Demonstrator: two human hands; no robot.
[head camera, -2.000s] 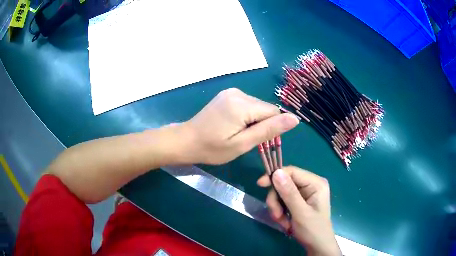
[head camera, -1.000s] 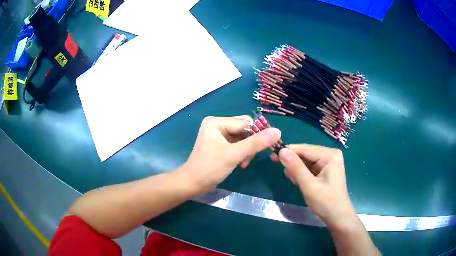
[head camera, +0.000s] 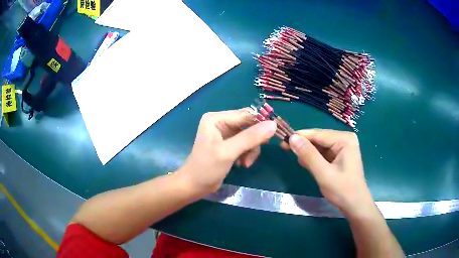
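Observation:
A small bunch of wire leads (head camera: 283, 129) with brown sections, red collars and silver fork terminals is held between my two hands, left of and below the wire pile. My left hand (head camera: 226, 143) has its thumb and fingers at the red collars and silver tips. My right hand (head camera: 329, 158) pinches the leads further down, where the brown sections meet the black. The rest of the leads is hidden in my right hand. The wire pile (head camera: 317, 68) lies on the table beyond my hands, black in the middle with red-brown ends.
White paper sheets (head camera: 156, 70) lie left of the pile. A black tool with red and yellow labels (head camera: 50, 53) and small yellow signs (head camera: 9, 98) are at the upper left. A silver strip (head camera: 297, 202) runs along the near table edge. Part of a blue bin (head camera: 448, 11) shows top right.
My left hand has moved from above the bunch to its terminal ends, and my right hand has come up from the table edge. The camera view has shifted too.

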